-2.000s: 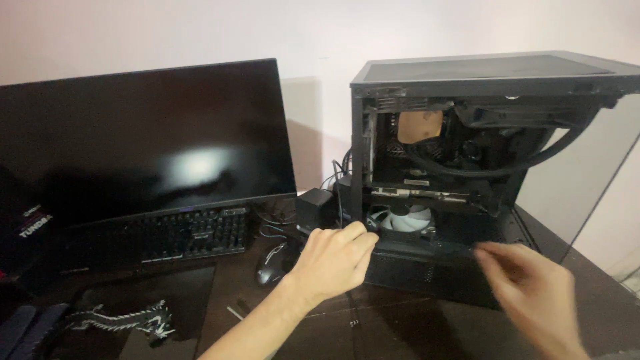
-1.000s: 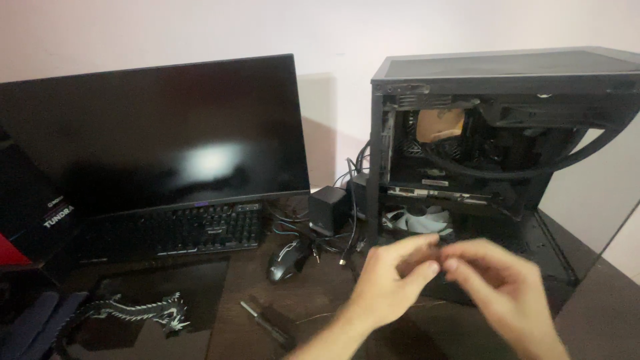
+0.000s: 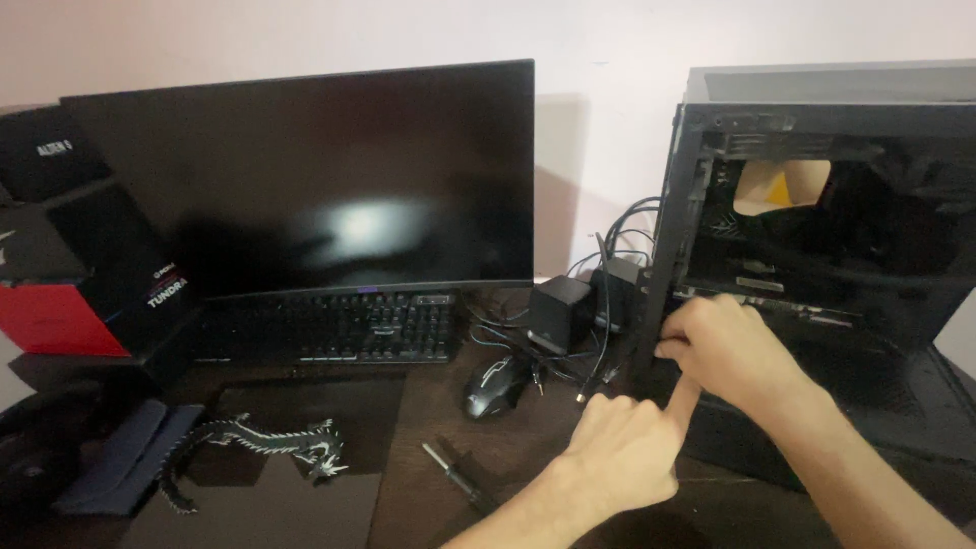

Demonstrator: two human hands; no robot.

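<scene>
A black desktop computer case (image 3: 671,229) with its side open stands at the right; a cooler block and a slot card (image 3: 823,314) show inside. My right hand (image 3: 724,351) is at the case's lower rear edge, its fingertips curled against the frame; whether they pinch something small cannot be seen. Just below it is my left hand (image 3: 633,450), with one finger stretched up to the right hand's fingers and the others curled. A screwdriver (image 3: 461,476) lies on the dark desk, left of my left hand.
Left of the case stand small black speakers (image 3: 560,313) among loose cables (image 3: 602,358). A mouse (image 3: 499,387), a keyboard (image 3: 381,328) and a monitor (image 3: 343,183) are farther left. A dragon figure (image 3: 267,442), a blue cloth item (image 3: 126,457) and stacked boxes (image 3: 114,282) occupy the left side.
Both hands were together in front of the case; now the right hand is up at its rear edge, with the left just below. The view has moved closer.
</scene>
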